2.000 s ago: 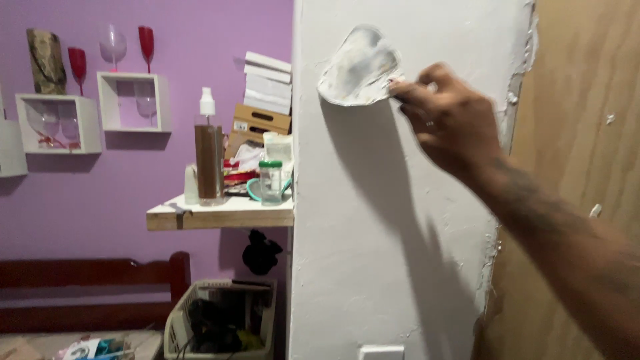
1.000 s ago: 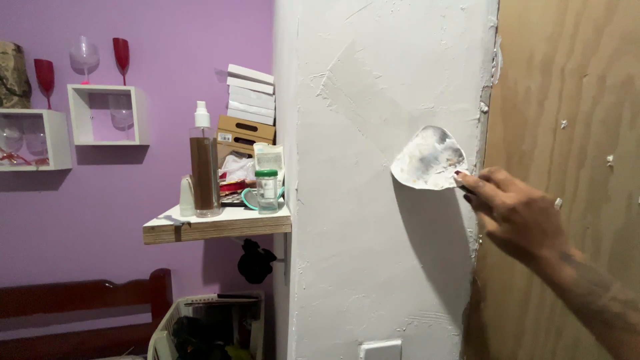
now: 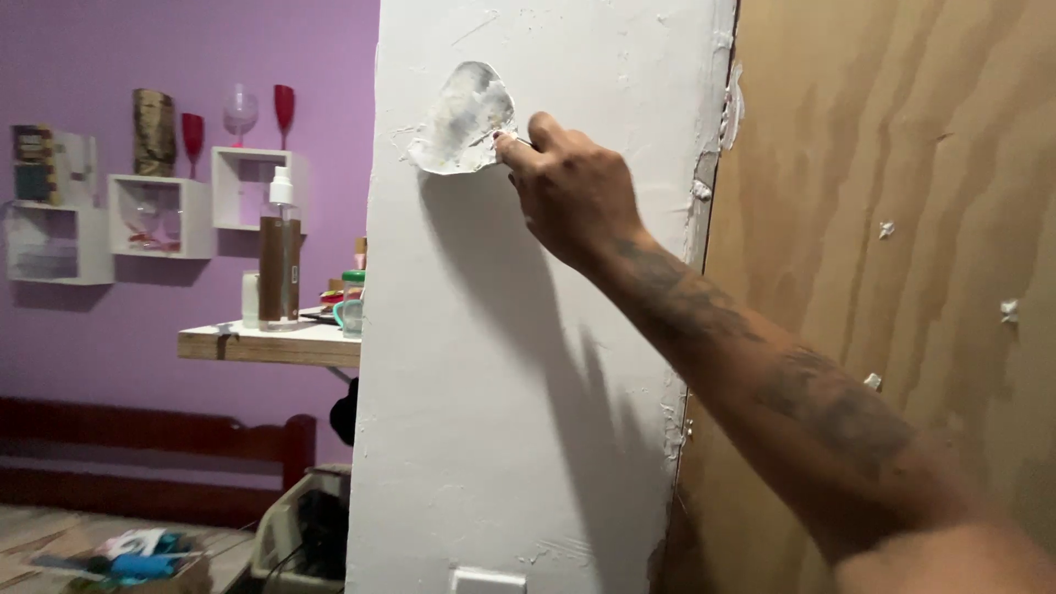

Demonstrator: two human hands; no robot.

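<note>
My right hand [image 3: 573, 177] reaches in from the lower right and grips a thin, rounded scraper [image 3: 466, 120] by its right edge. White filler smears the scraper's face, and its lower edge lies against or very near the white wall section [image 3: 478, 396]. A long shadow falls below it. Fine ridges of filler show on the wall just left of the scraper. My left hand is out of view.
A plywood panel [image 3: 874, 165] with white dabs stands at the right, beside a rough filler-covered corner. A wooden shelf [image 3: 272, 348] holding a spray bottle [image 3: 279, 264] juts out at left. Below are a basket [image 3: 285, 528] and a dark red wooden headboard [image 3: 165, 429]. A white switch plate [image 3: 488, 581] sits low on the wall.
My right hand has moved the scraper from near the wall's right edge, where it was one second ago, up and across to the left side. The grip holds throughout.
</note>
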